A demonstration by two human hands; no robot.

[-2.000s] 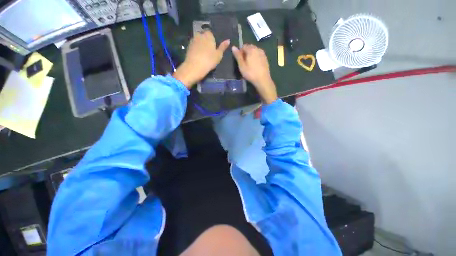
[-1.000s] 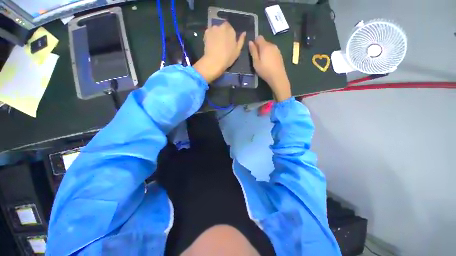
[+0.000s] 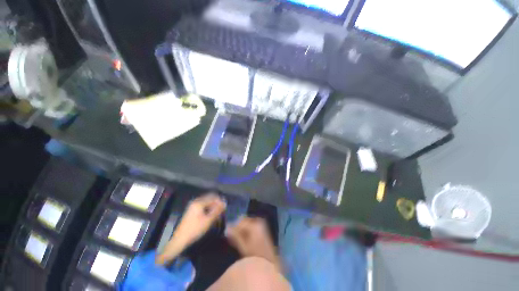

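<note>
My left hand (image 3: 199,220) and my right hand (image 3: 251,237) are close together over my lap, below the bench's front edge. Both are blurred with fingers bent, and I cannot tell whether either holds anything. On the bench, a dark phone (image 3: 235,140) lies on the left blue plate (image 3: 214,136). Another dark phone (image 3: 331,166) lies on the right blue plate (image 3: 309,166). Neither hand touches them.
Black trays with light-labelled phones (image 3: 125,229) stand at lower left. Blue cables (image 3: 281,144) run from the tester (image 3: 281,95) between the plates. Paper sheets (image 3: 163,118), a white box (image 3: 366,159), a yellow heart (image 3: 405,208) and a fan (image 3: 460,211) are on the bench.
Both hands have left the phone on the right plate and come down over my lap. The view has swung up and left, now showing the monitors and more trays.
</note>
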